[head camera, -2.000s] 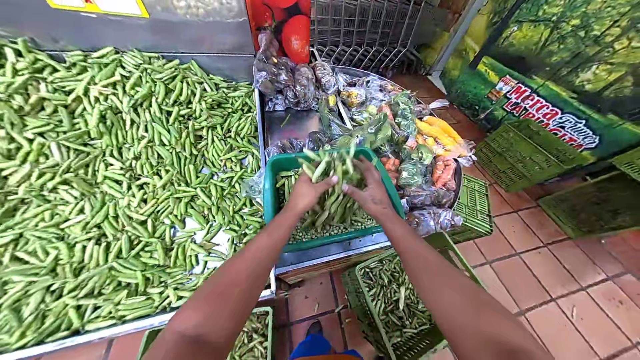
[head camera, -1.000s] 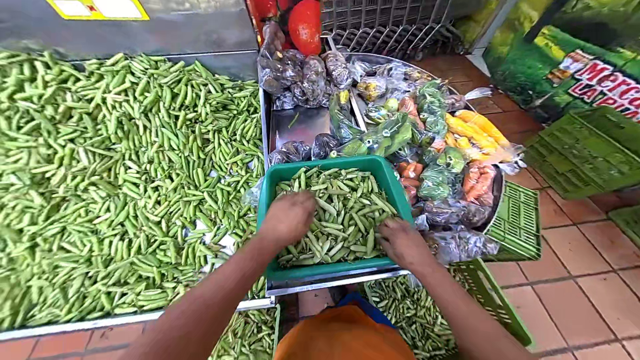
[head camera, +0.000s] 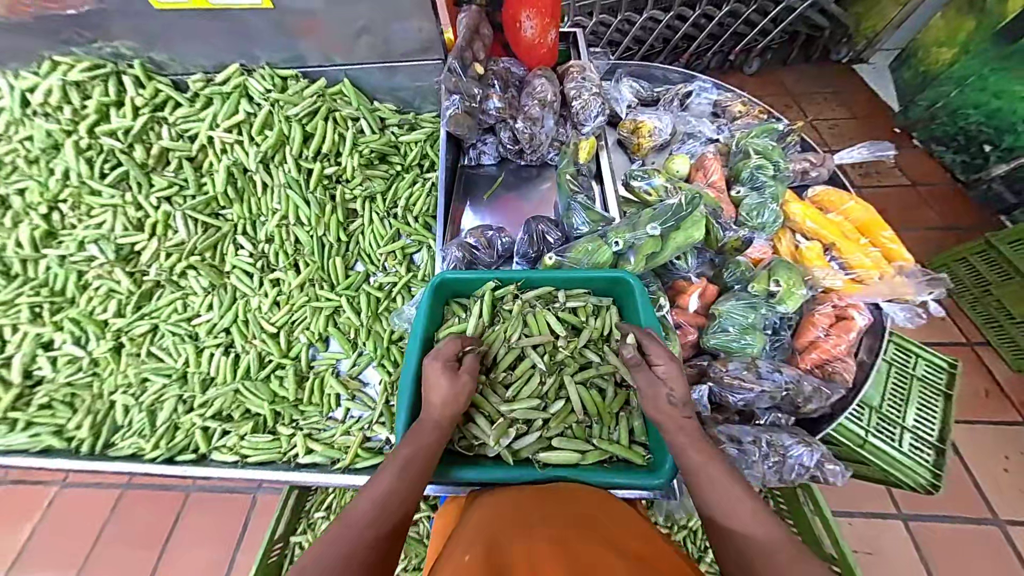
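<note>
A green plastic tub (head camera: 660, 472) full of pea pods (head camera: 536, 360) rests in front of my body, at the edge of the display. My left hand (head camera: 452, 376) is inside its left side, fingers curled at the pods; whether it grips one is unclear. On the right side of the tub, my right hand (head camera: 656, 372) touches the pods near the rim, its thumb and fingers partly bent, with a small pale bit at the fingertips. A wide heap of green pea pods (head camera: 200, 264) covers the metal display counter to the left.
Bagged vegetables (head camera: 736, 320) crowd a round metal tray at right, with bagged yellow produce (head camera: 848, 232) among them. Bags of dark produce (head camera: 536, 112) lie in a metal bin (head camera: 512, 192) behind the tub. Green crates (head camera: 900, 408) stand at the right; others holding pods are below the counter.
Two seconds ago both hands held pods raised over the tub; now they are down at its sides. The left hand has moved further toward the left wall since one second ago.
</note>
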